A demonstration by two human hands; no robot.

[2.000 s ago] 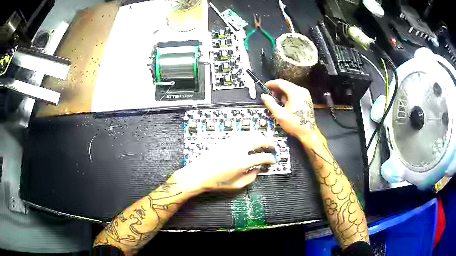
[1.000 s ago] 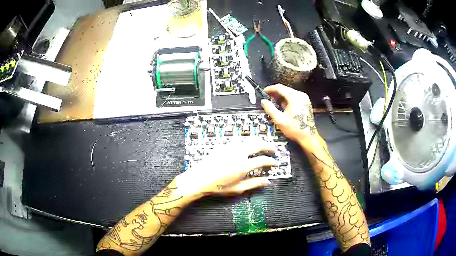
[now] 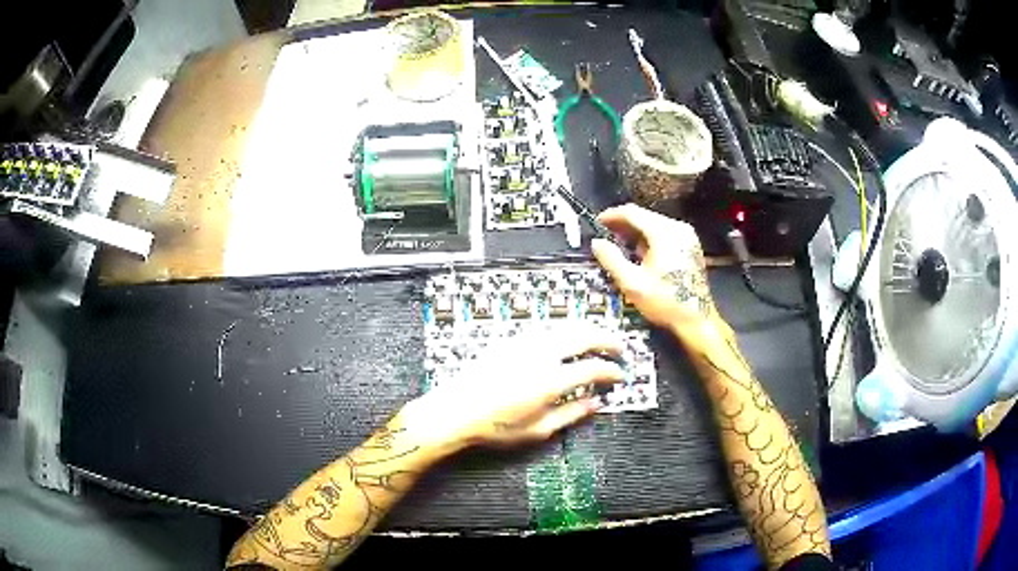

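Observation:
Panelised circuit boards (image 3: 519, 305) lie on the black ribbed mat, component side up, edge to edge like one block. My left hand (image 3: 519, 385) lies over their lower part with fingers spread, touching them and hiding much of the lower rows; whether it grips an edge cannot be told. My right hand (image 3: 656, 262) is above the boards' upper right corner and holds a slim black pen-like tool (image 3: 583, 210) between thumb and fingers. The tool points up and left, away from the boards, towards the reference board strip (image 3: 517, 167).
Behind the mat stand a solder reel (image 3: 409, 178), a round tub (image 3: 425, 56), green-handled cutters (image 3: 587, 106) and a round crusty pot (image 3: 665, 143). A black ribbed box (image 3: 770, 167) and a fan (image 3: 938, 273) are right, a blue bin (image 3: 871, 524) below. Metal rails (image 3: 123, 229) hold a panel at left.
The view has shifted, so the bench sits lower and slightly right, and the panel on the left rails now shows more fully. Both hands keep nearly the same places over the boards.

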